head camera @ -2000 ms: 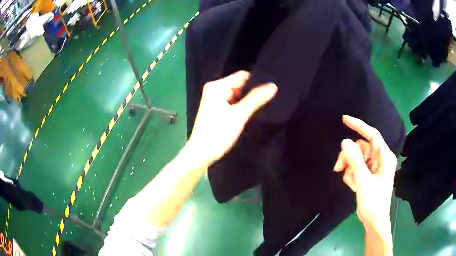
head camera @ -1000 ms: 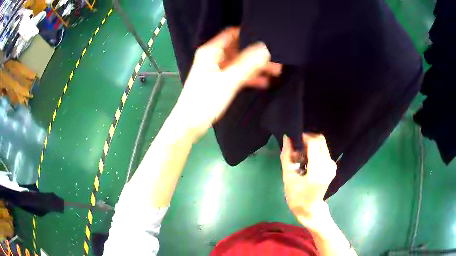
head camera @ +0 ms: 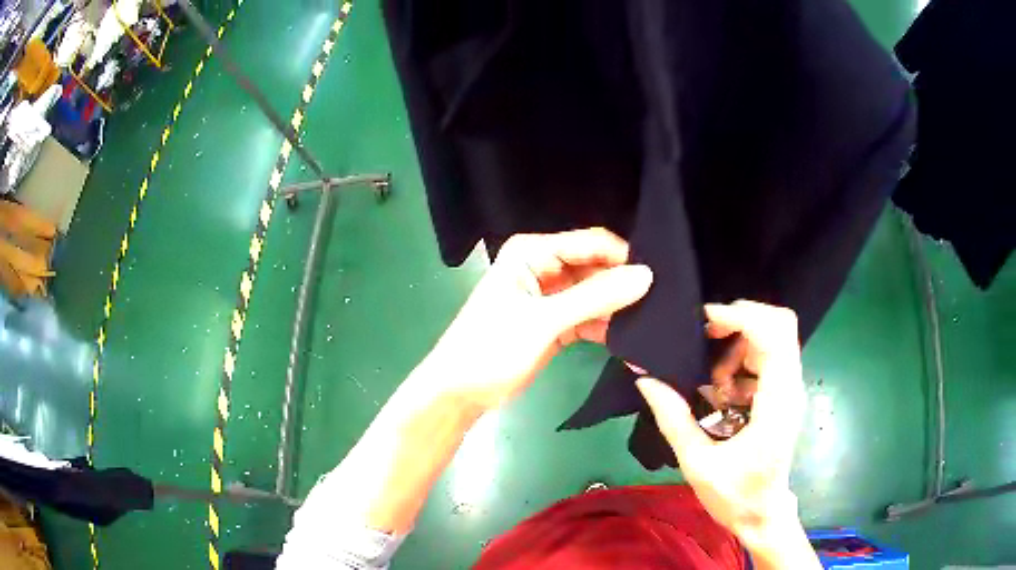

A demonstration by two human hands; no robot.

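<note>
A very dark coat or jacket point(head camera: 769, 145) hangs from the top of the view and fills its middle. My left hand point(head camera: 563, 295) pinches a narrow dark lower edge of it between thumb and fingers. My right hand point(head camera: 741, 401) is just to the right and lower, its fingers and thumb around the same edge. Small silver thread snips point(head camera: 722, 421) lie in my right palm, partly hidden by the fingers. Loose threads are too fine to see.
Grey rail legs point(head camera: 306, 334) stand on the green floor at left, with another rail foot point(head camera: 936, 495) at right. Another dark garment point(head camera: 964, 145) hangs at right. Red cloth point(head camera: 624, 534) covers my lap. A blue stool point(head camera: 852, 551) is partly visible below.
My left hand has moved down along the garment to its lower edge. My right hand has come in from the right to meet it. The garment edge is now drawn towards me.
</note>
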